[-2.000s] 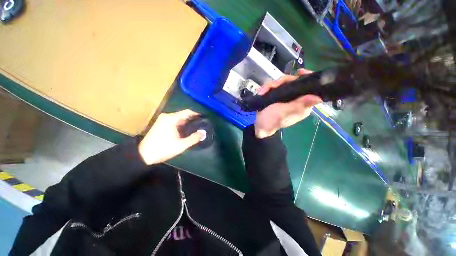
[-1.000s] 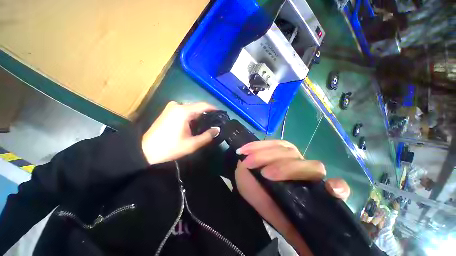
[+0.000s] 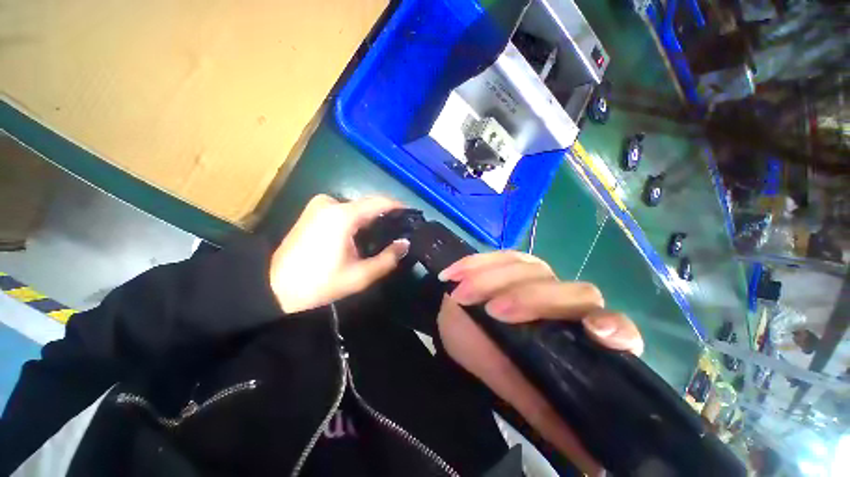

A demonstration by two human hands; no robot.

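My left hand (image 3: 326, 253) grips a round black housing (image 3: 384, 229) between thumb and fingers, above the green bench. My right hand (image 3: 522, 307) is closed around a long black electric screwdriver (image 3: 596, 387). The screwdriver's front end meets the housing at my left thumb. The driver bit and any screw are hidden. The silver-grey screw feeder (image 3: 527, 100) stands in the blue plastic tray (image 3: 373, 121) beyond my hands, with its small metal outlet (image 3: 486, 147) on the white front plate.
The tan work board (image 3: 177, 93) lies at the left on the green bench. At the right, several black housings (image 3: 653, 190) sit spaced on the green conveyor line with blue and yellow edging. Blurred shelving is at the upper right. A yellow-black floor stripe (image 3: 35, 300) shows at the lower left.
The right hand has come back from the feeder and brought the screwdriver down to the housing in the left hand. Since one second ago both hands have hardly moved; the line's housings have shifted slightly.
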